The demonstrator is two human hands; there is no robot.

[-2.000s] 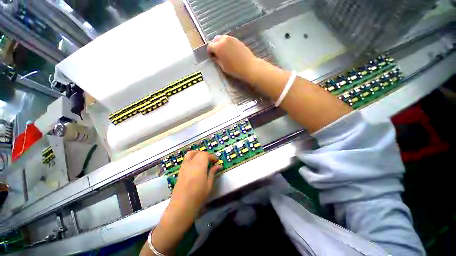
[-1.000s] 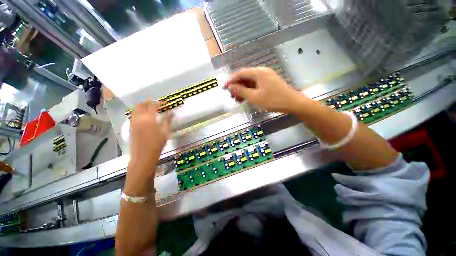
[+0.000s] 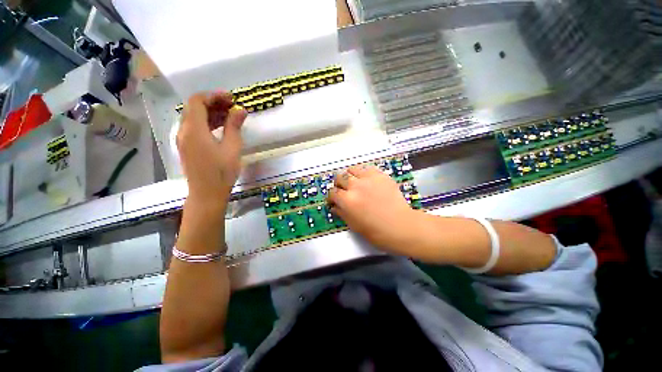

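A green circuit board panel with rows of blue, white and yellow parts lies between the metal rails in front of me. Rows of yellow-and-black blocks stand on a white foam pad. My left hand is at the left part of these rows, thumb and fingers curled. A small yellow spot shows at the thumb tip; I cannot tell if it is held. My right hand is over the middle of the panel, fingertips down at its parts and hidden from view, so any part in them is not visible.
A second populated panel lies in the rail at the right. Ribbed clear trays lie beside the foam, with more stacked at the right. Two dark dots lie on the white surface. A bottle and a red bin are at the left.
My right hand has moved from the tray area down onto the panel. My left hand went from the panel to the yellow-and-black rows and stays there. The view has shifted.
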